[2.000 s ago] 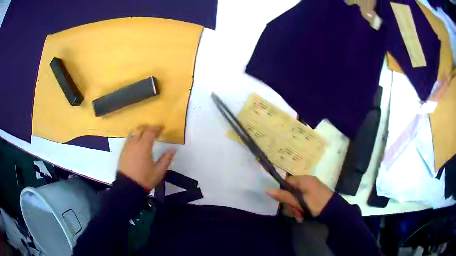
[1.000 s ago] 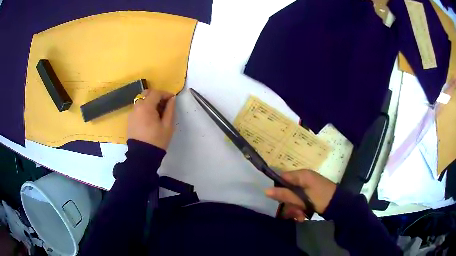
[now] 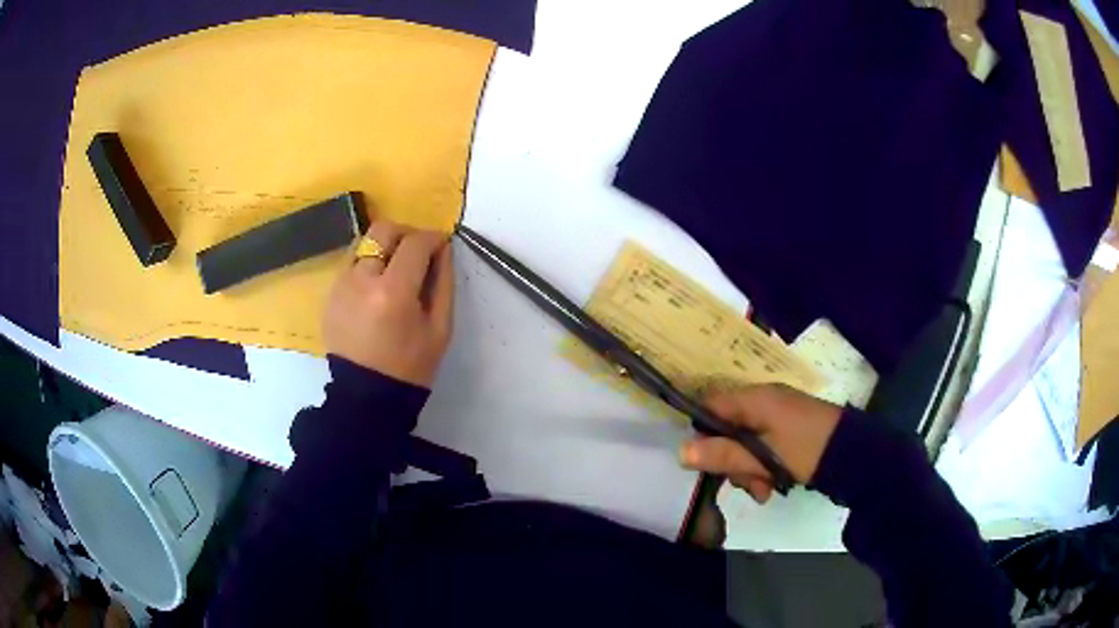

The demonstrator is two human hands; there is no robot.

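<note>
The yellow-orange card pattern point(image 3: 307, 111) lies on dark purple main fabric point(image 3: 31, 184). Two dark metal pattern weights point(image 3: 282, 243) rest on it. My left hand point(image 3: 390, 301), with a ring, is at the pattern's lower right edge, its fingertips pinching at the edge; whether they hold card, cloth or both is hidden. My right hand point(image 3: 767, 439) holds the long dark tailor's shears point(image 3: 589, 329) by the handles. The blades look nearly closed and their tip touches the pattern's right edge, just right of my left fingertips.
A pale yellow work ticket point(image 3: 687, 321) lies under the shears. A large purple cut piece point(image 3: 810, 160) lies right of it, with smaller pieces and card strips point(image 3: 1058, 104) beyond. A black slab point(image 3: 914, 368) is at the right. Dark offcuts point(image 3: 436, 472) lie near my body. A white bucket point(image 3: 123, 503) stands below the table.
My left hand has moved up and right from the pattern's lower edge to its right edge. The shears' tip has moved left from bare table to that edge.
</note>
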